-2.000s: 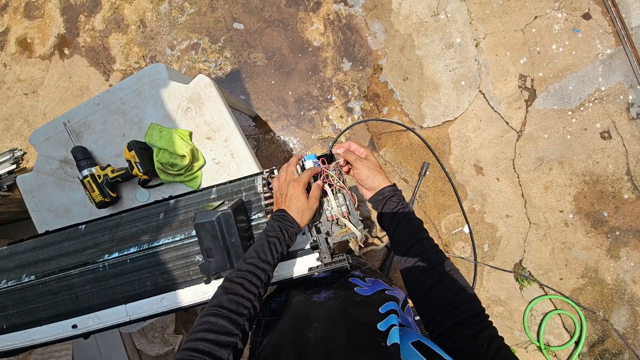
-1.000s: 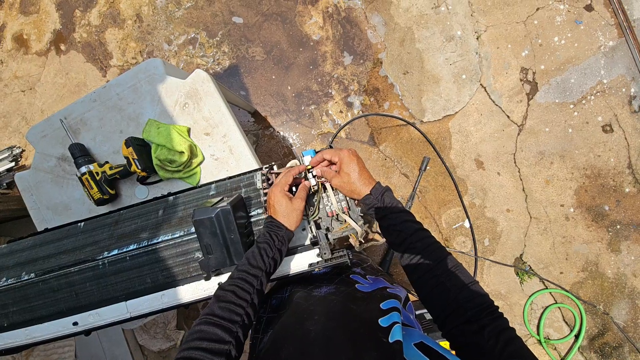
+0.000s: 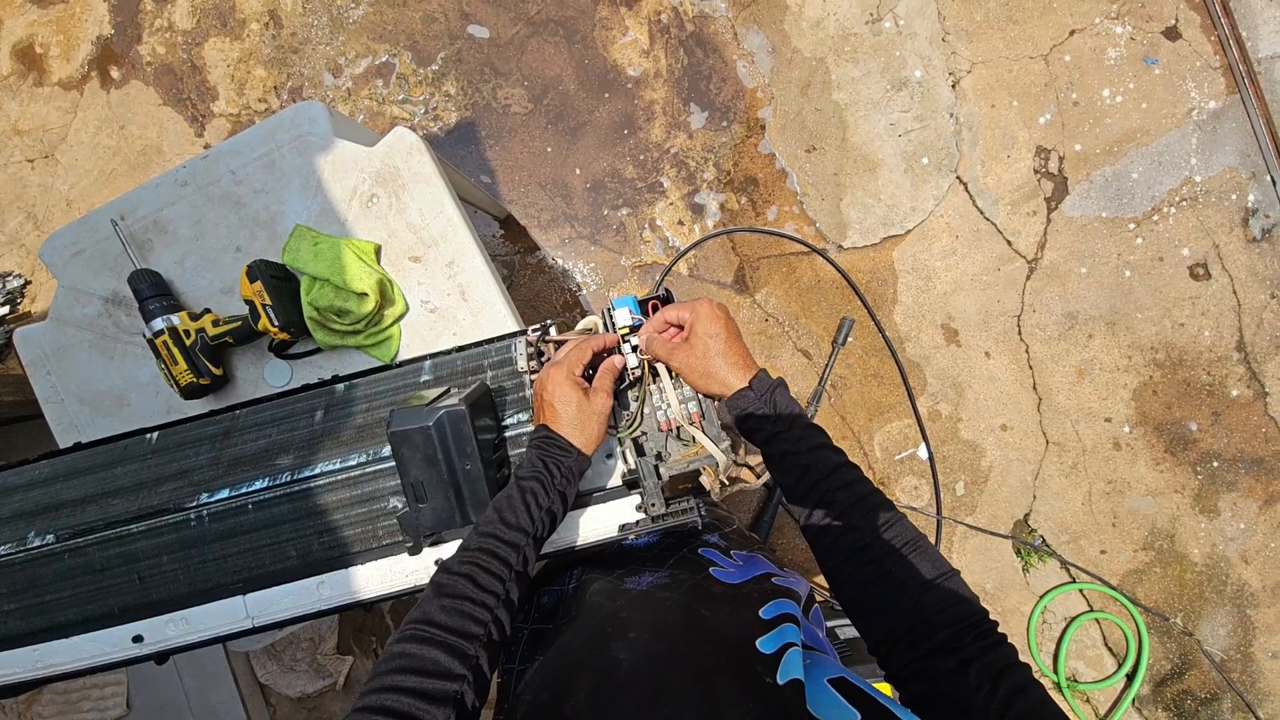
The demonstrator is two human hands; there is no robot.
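An air conditioner indoor unit, its finned coil [image 3: 250,480] exposed, lies across the left. At its right end is a control board with white connectors [image 3: 630,352], a blue component [image 3: 627,312] and loose wires [image 3: 690,425]. My left hand [image 3: 578,390] has its thumb and fingertips at the left side of the white connectors. My right hand [image 3: 700,345] pinches at the wires on their right side; its fingertips partly hide what it pinches. A black plastic box [image 3: 440,465] rests on the coil, left of my left hand.
A white plastic table [image 3: 230,190] holds a yellow and black cordless drill [image 3: 180,335] and a green cloth [image 3: 345,290]. A black cable [image 3: 885,330] loops over the cracked concrete, near a black pressure washer lance [image 3: 830,365]. A green hose [image 3: 1040,630] lies coiled at lower right.
Two seconds ago my right hand was higher and farther right, above the wires; it has come down to the board. My left hand has shifted slightly down.
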